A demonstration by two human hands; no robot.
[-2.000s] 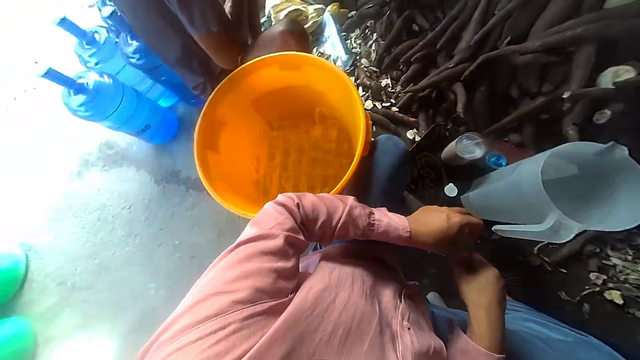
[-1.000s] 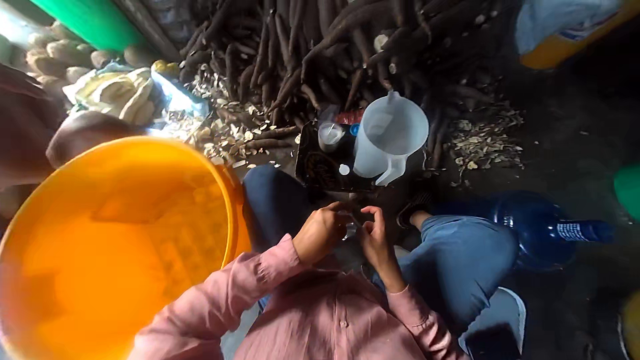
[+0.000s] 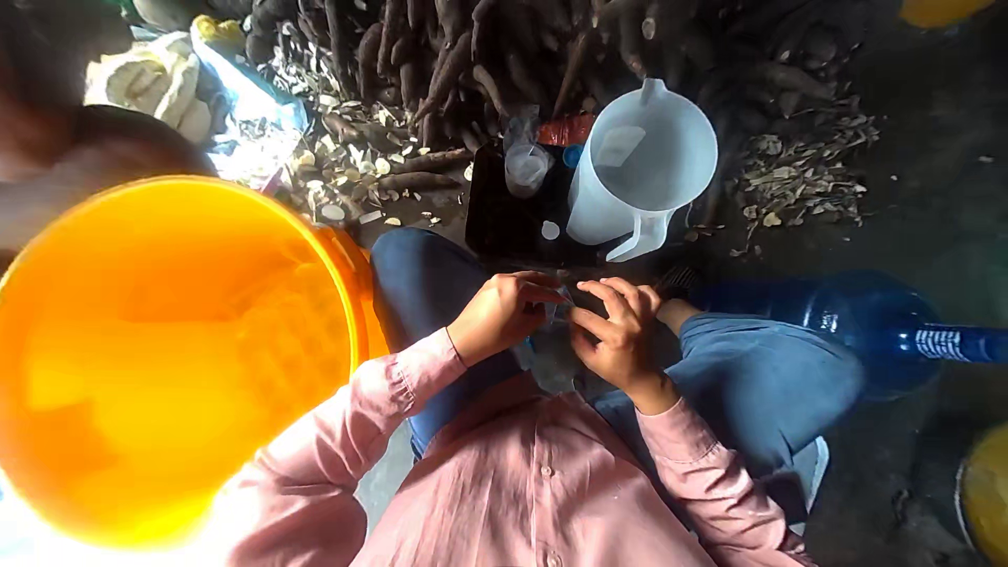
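Between my legs, my left hand (image 3: 504, 311) pinches a small clear plastic piece (image 3: 557, 301), perhaps a thin bag or film. Close beside it on the right, my right hand (image 3: 618, 327) has its fingers bent and spread; whether they touch the plastic cannot be told. Just beyond the hands a dark tray (image 3: 504, 228) lies on the ground, with a white round disc (image 3: 550, 230) and a clear plastic cup (image 3: 526, 169) on it. A translucent white pitcher (image 3: 654, 150) stands at the tray's right, its handle toward me. Behind the cup are a red packet (image 3: 565, 130) and a blue cap (image 3: 573, 155).
A large orange tub (image 3: 346, 291) stands against my left side. Brown cassava-like roots (image 3: 449, 71) are heaped ahead, with peel scraps (image 3: 811, 181) around them. At the right lies a blue water jug (image 3: 858, 331). Part of another person (image 3: 118, 150) shows at upper left.
The view has swung strongly since the first frame. My hands, close together one second ago, now show a small gap, with the right fingers more spread.
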